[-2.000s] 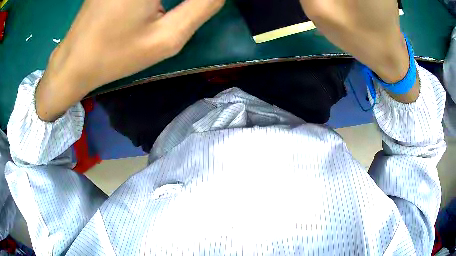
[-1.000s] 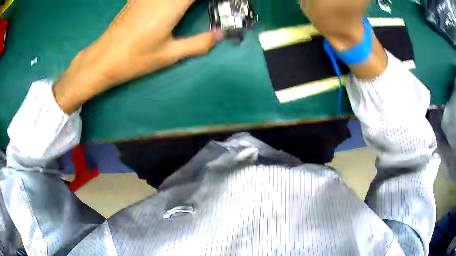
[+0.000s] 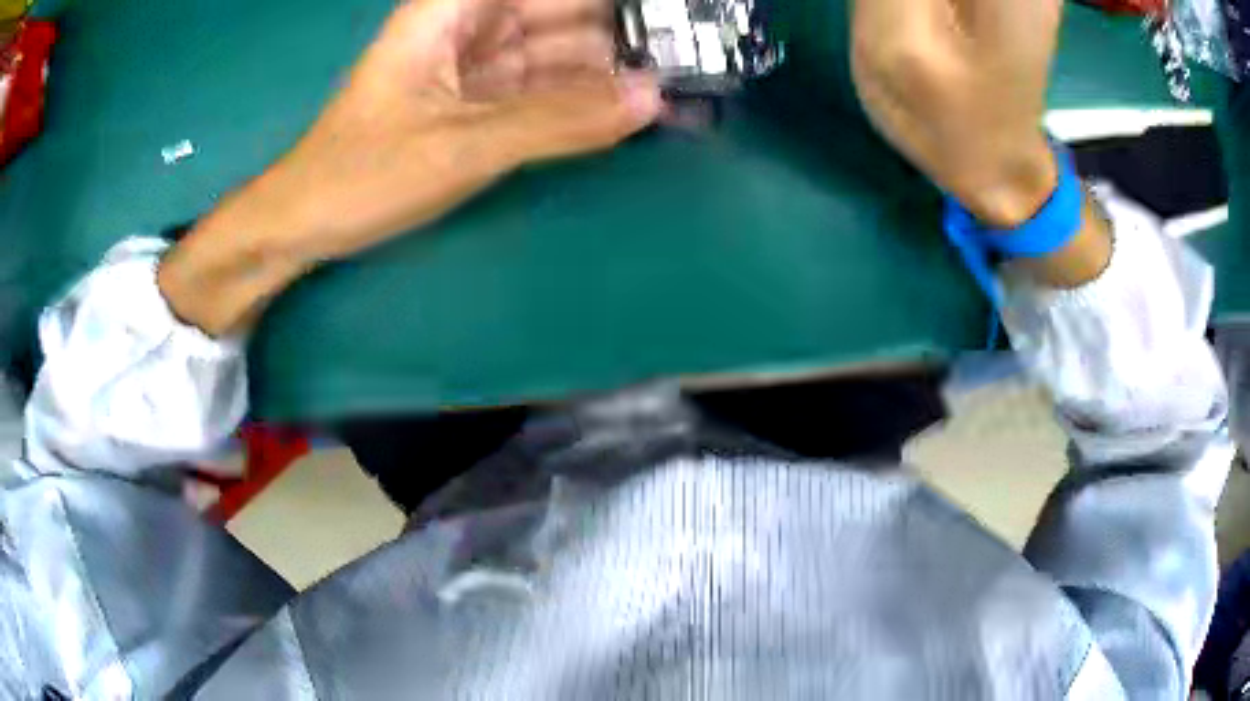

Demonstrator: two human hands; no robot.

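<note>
The electronic module (image 3: 696, 39), black with silver and white parts inside, is at the top edge of the view. My left hand (image 3: 480, 103) holds it from the left, with the thumb tip at its lower left corner. My right hand (image 3: 960, 103) is to the right of the module and apart from it. Its fingers are cut off by the top edge, so what they hold is hidden. The black adhesive strip (image 3: 1182, 167) with pale edges lies at the right, partly behind my right wrist and sleeve.
A small white scrap (image 3: 178, 151) lies on the green mat (image 3: 576, 288) at the left. A red object (image 3: 25, 89) is at the far left edge. A shiny clear plastic bag (image 3: 1195, 34) is at the top right. A blue wrist strap (image 3: 1038, 226) with its cord is on my right wrist.
The module now shows in my left hand, lower than a second ago. The adhesive strip has shifted right in the view. My right hand has moved off the strip's middle.
</note>
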